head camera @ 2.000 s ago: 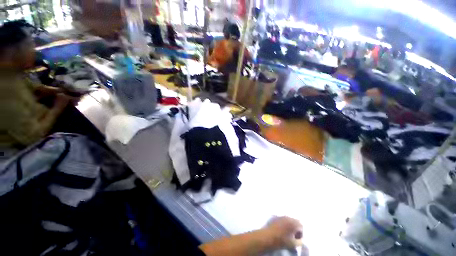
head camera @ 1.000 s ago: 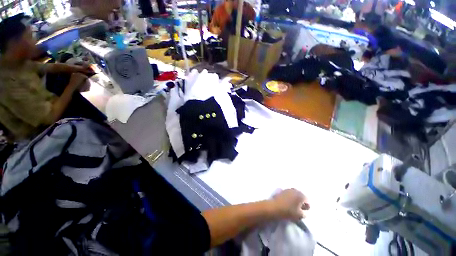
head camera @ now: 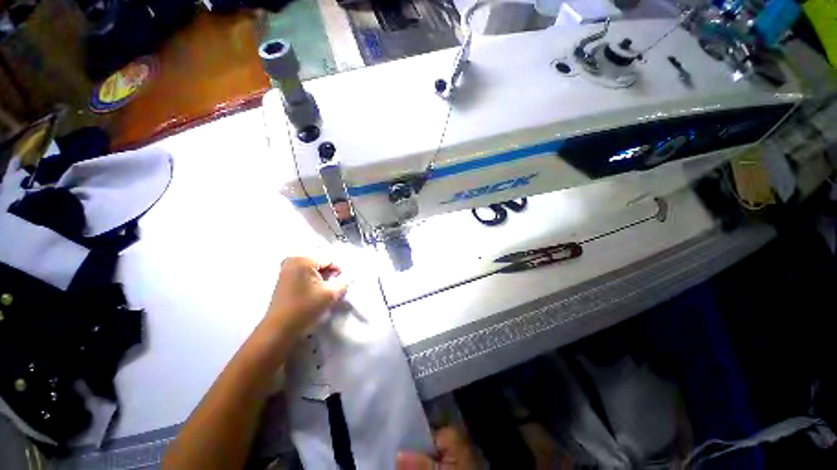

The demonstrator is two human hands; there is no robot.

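Observation:
A white piece with a black stripe [head camera: 372, 395] lies over the front table edge, its far end by the presser foot [head camera: 353, 234] of the white sewing machine [head camera: 496, 119]. My left hand [head camera: 307, 289] pinches the cloth near its far end, just in front of the presser foot. My right hand [head camera: 440, 452] is at the bottom edge of the picture, partly cut off, with its fingers on the right edge of the white piece. The exact needle contact is hidden by glare.
A black-and-white garment heap [head camera: 69, 303] with gold buttons lies at the left. Dark-red snips [head camera: 541, 256], scissors handles [head camera: 498, 212] and a thin hooked rod [head camera: 445, 290] lie right of the needle. White cloth [head camera: 624, 404] hangs below the table edge at right.
The view has swung right to the machine. My left hand now holds the white piece up by the presser foot instead of at the table's front. My right hand has come into view.

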